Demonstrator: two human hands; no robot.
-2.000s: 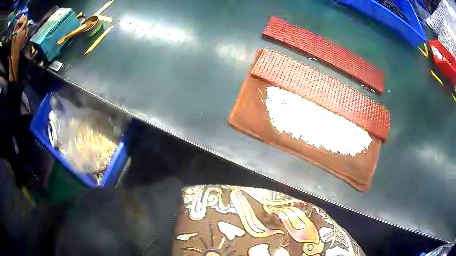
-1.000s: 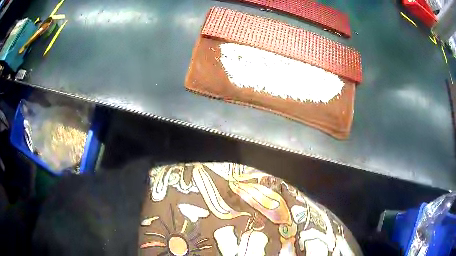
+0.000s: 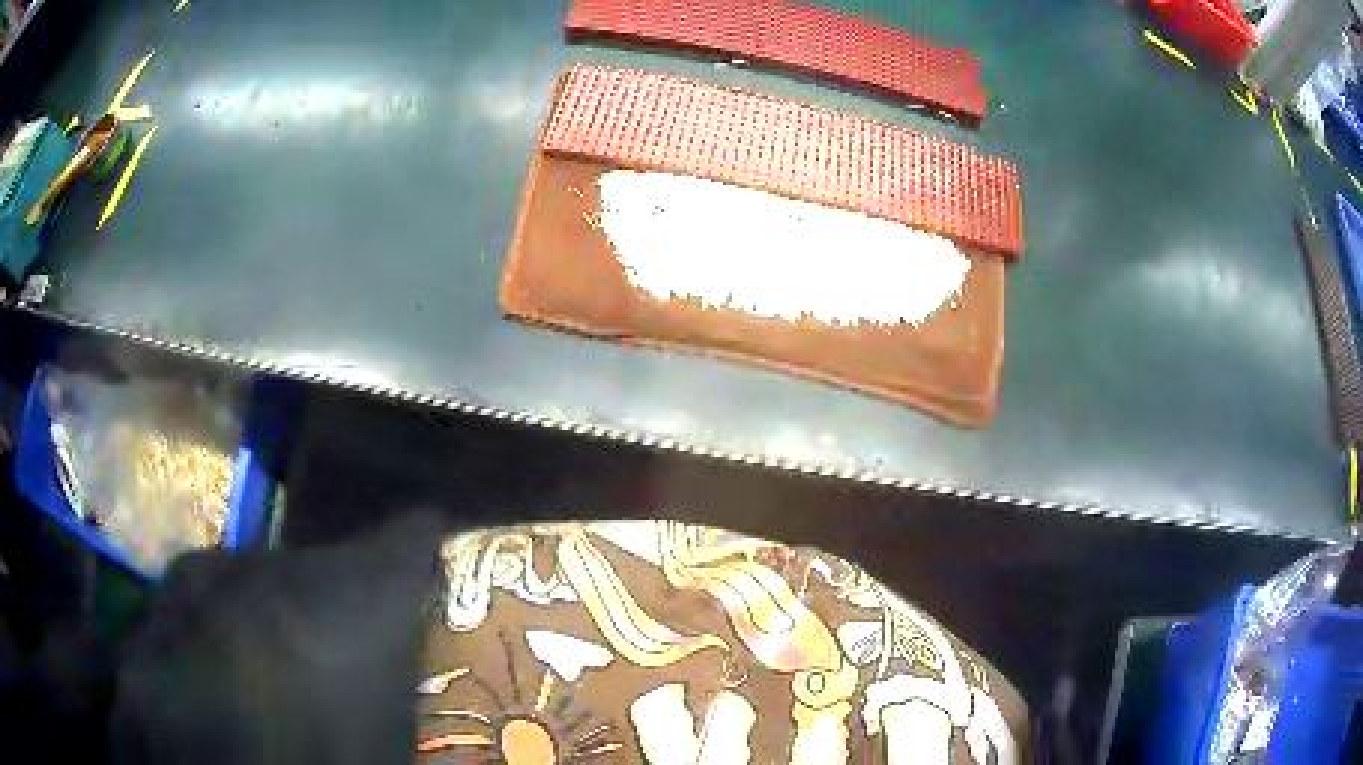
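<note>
A glittering white heap of tiny pieces (image 3: pixel 777 251) lies on a brown cloth (image 3: pixel 748 356) near the table's front edge. A dull-red loading block (image 3: pixel 792 150) with a dense grid lies along the cloth's far edge and touches the heap. A second red block (image 3: pixel 777 48) lies separately farther away, with a few stray pieces beside its near edge. Neither my left hand nor my right hand is in view.
Dark green table (image 3: pixel 344 224) with yellow tape marks. A teal box (image 3: pixel 30 187) and an orange-handled tool (image 3: pixel 78 165) are at left. Blue bins with bagged parts (image 3: pixel 165 486) sit below the edge at left and right. A dark ridged block (image 3: pixel 1327 321) is at far right.
The camera view has turned, so the cloth, heap and blocks appear farther left. The ridged block has come into view at right. Nothing on the table has visibly moved.
</note>
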